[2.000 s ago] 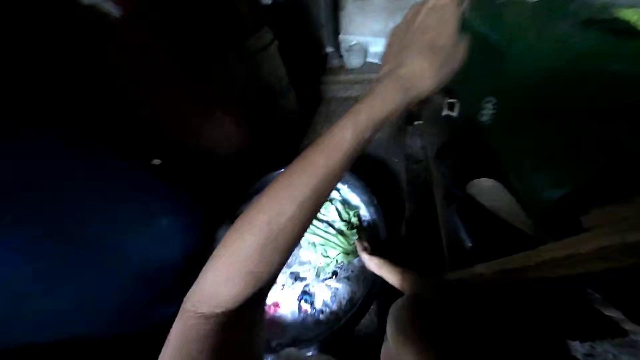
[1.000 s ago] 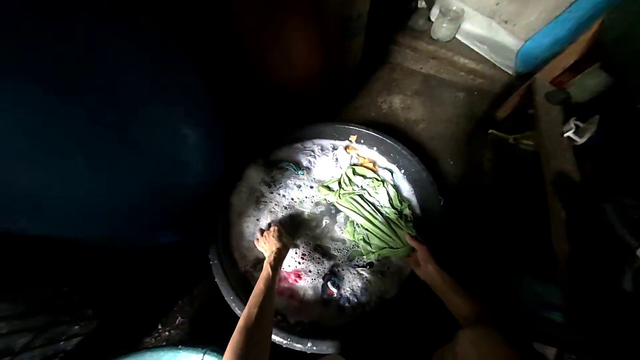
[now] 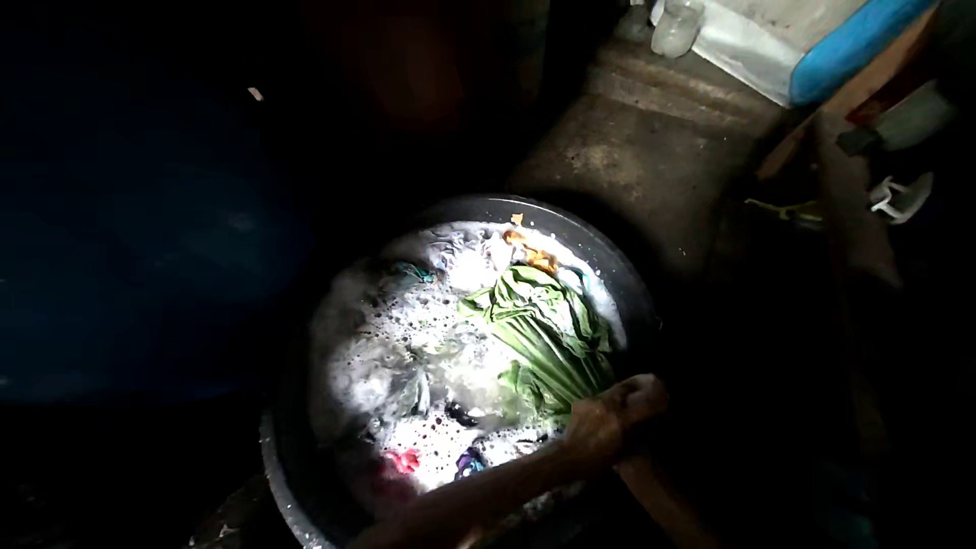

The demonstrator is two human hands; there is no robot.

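Note:
A round dark basin holds foamy water and soaking cloths. A green cloth lies bunched on its right side, its folds drawn together toward the lower right. My left hand reaches across from the lower left and is closed at the gathered end of that cloth. Just beside it, my right hand is closed on the same end, partly in shadow. A red cloth, an orange piece of cloth and a dark purple-blue one show in the foam.
A clear plastic container stands at the upper right by a white sheet and a blue object. Wooden boards and a white plastic piece are at the right. Concrete floor lies beyond the basin; a large dark blue surface is on the left.
My left hand has moved right, from the foam in the basin's middle to the green cloth beside my right hand. Two seconds ago one arm was stretched toward the top of the view.

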